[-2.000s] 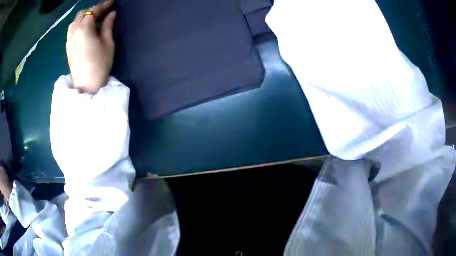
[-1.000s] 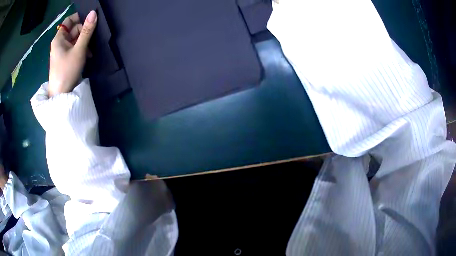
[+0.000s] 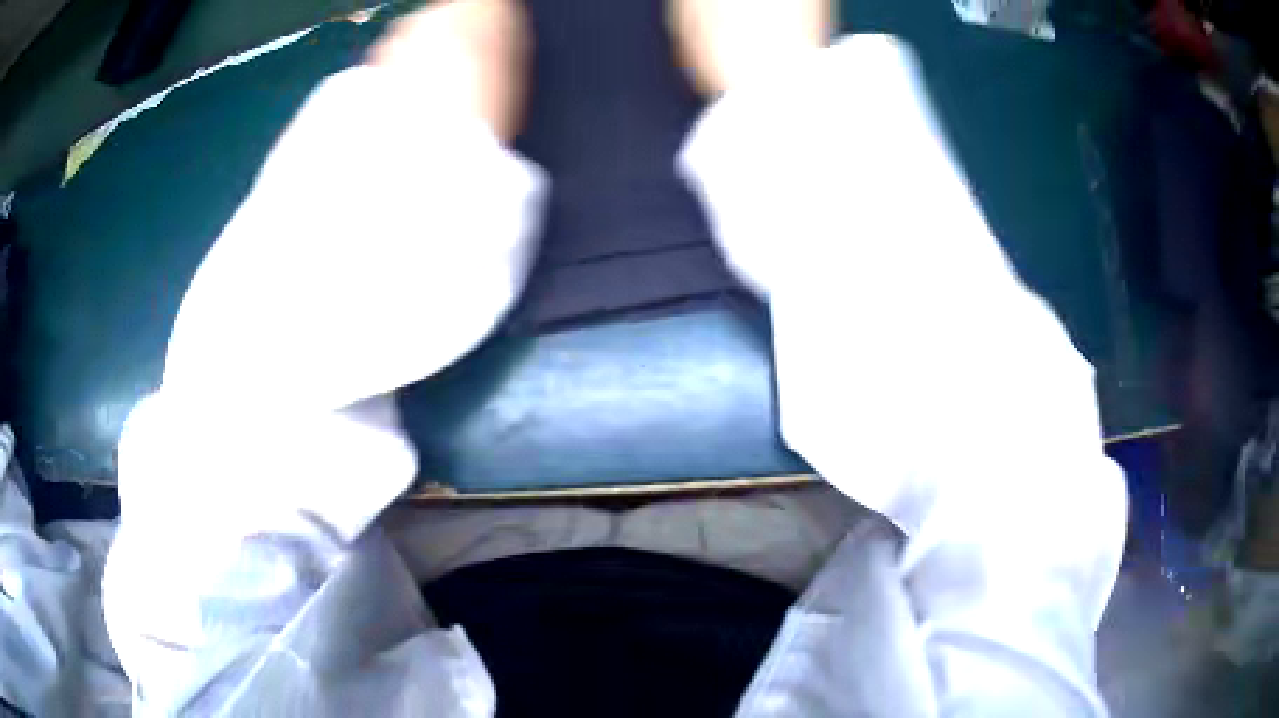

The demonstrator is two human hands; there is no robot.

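Note:
A dark purple-black box blank [image 3: 617,183] lies in front of me, between my forearms. Its near edge shows a few layered edges or creases, and its far part runs out of the top of the picture. My left hand [image 3: 470,56] is at the top edge, blurred, on the blank's left side. My right hand [image 3: 750,35] is at the top edge, blurred, on its right side. The fingers of both hands are cut off by the frame, so their hold cannot be told.
The dark green tabletop [image 3: 617,407] has a chipped, light front edge. A black object [image 3: 140,39] lies at the far left. A pale scrap [image 3: 1006,14] lies at the top right. Another person's white sleeve [image 3: 56,603] shows at the lower left.
My left hand has moved right and up from the blank's left side. My right forearm has shifted left. The blank shows narrower and straighter, with its near edge a little lower in the middle.

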